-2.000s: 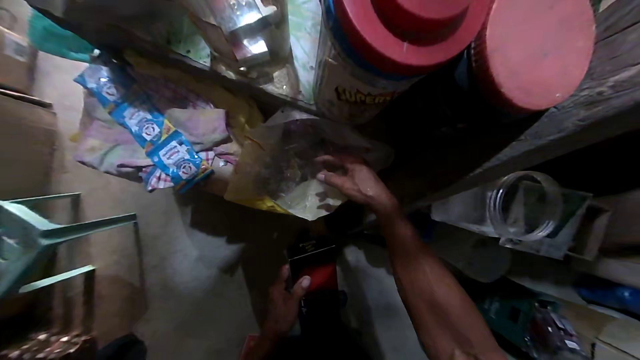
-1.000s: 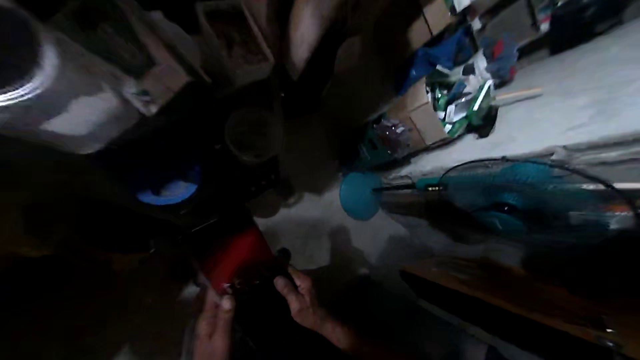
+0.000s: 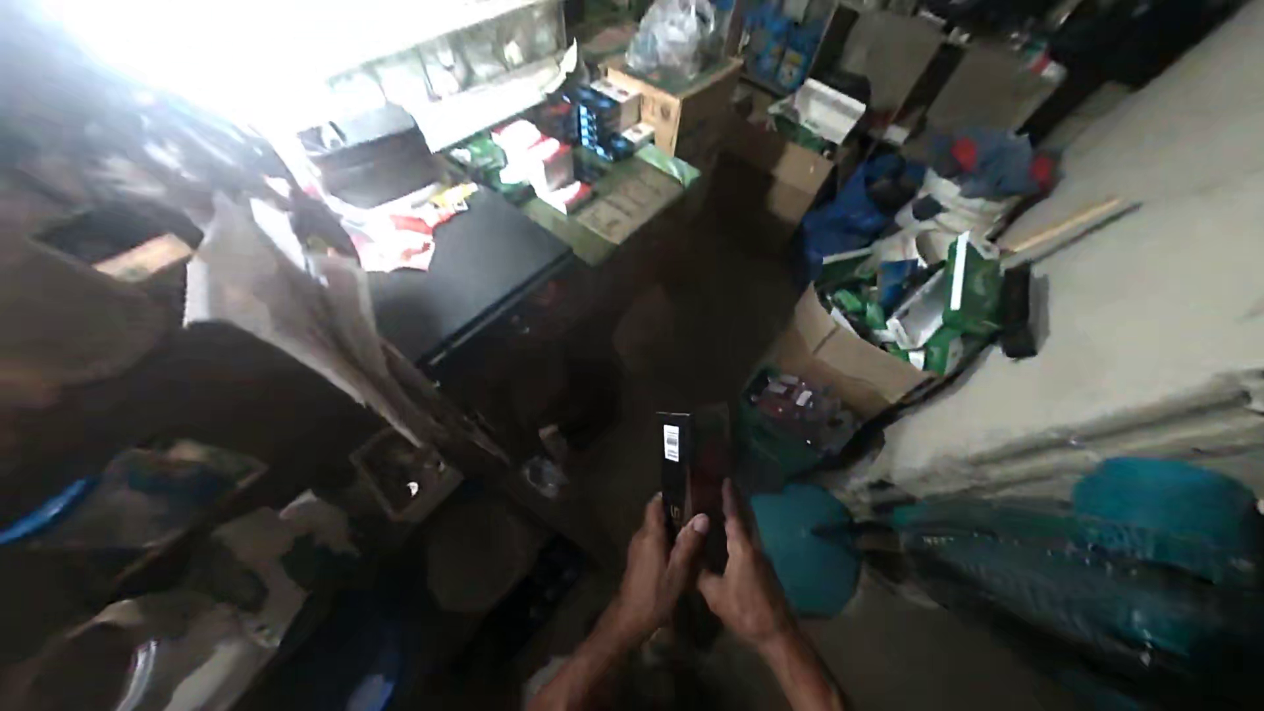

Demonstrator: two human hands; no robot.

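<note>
A dark box with a reddish face and a white printed label (image 3: 694, 464) is held upright between both hands at the lower middle of the head view. My left hand (image 3: 660, 565) grips its left side, the thumb lying across the near end. On the right side, my right hand (image 3: 743, 573) closes around the same box with its fingers along the edge. The palms are close together under the box, and its lower end is hidden by the thumbs.
A teal fan (image 3: 805, 548) stands close to the right hand. Beyond it, a cardboard box (image 3: 854, 360) overflows with green and white packets beside a pale wall. A dark tabletop (image 3: 474, 262) with cartons is ahead left, under a bright light. A hanging sheet (image 3: 296, 296) is at the left.
Two seconds ago my right hand was at a clear plastic bag, apart from the left; now both hands hold the dark box. The view has swung widely to another part of the room.
</note>
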